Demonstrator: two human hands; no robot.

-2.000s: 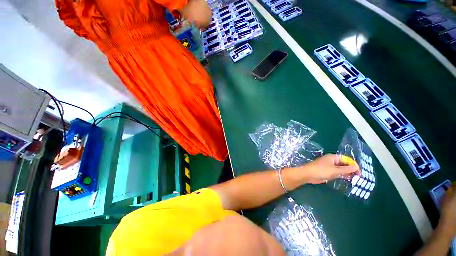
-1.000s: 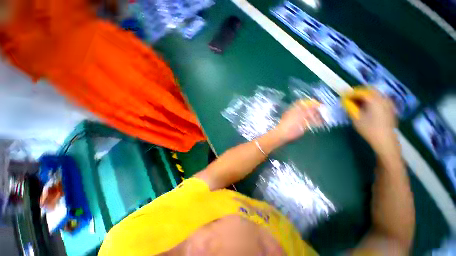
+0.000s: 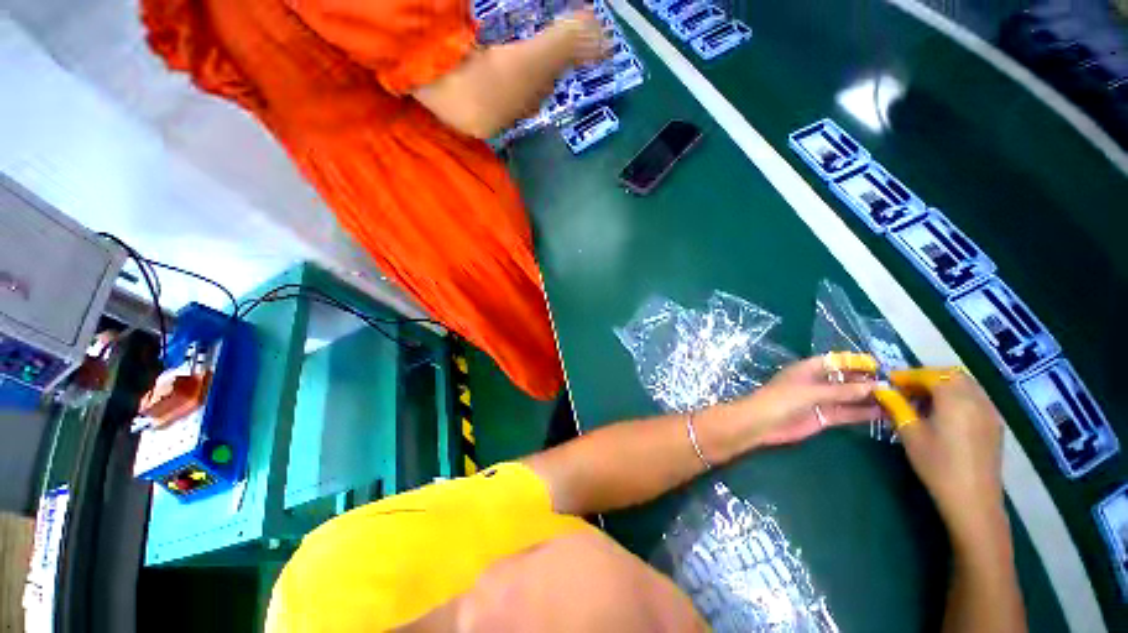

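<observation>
My left hand [image 3: 823, 398], with a yellow finger cot, holds a clear sheet of small white pads [image 3: 866, 331] above the green surface. My right hand [image 3: 946, 420], with yellow cots on thumb and finger, meets the left fingertips at the sheet. Whether a pad is between the right fingertips is too small to tell. The hands hide much of the sheet. A row of blue-white panels [image 3: 999, 327] lies beyond the white line.
Crumpled clear bags [image 3: 703, 352] lie left of my hands, a pack of white pieces [image 3: 742, 569] nearest my body. A black phone [image 3: 661, 156] lies farther left. A person in orange [image 3: 408, 210] reaches over a panel tray [image 3: 628, 74]. Teal stand [image 3: 359, 414] below.
My right hand has come from the panel row at the right edge to the sheet in my left hand. The view swung away and back. The neighbouring person's arm now reaches farther over the tray.
</observation>
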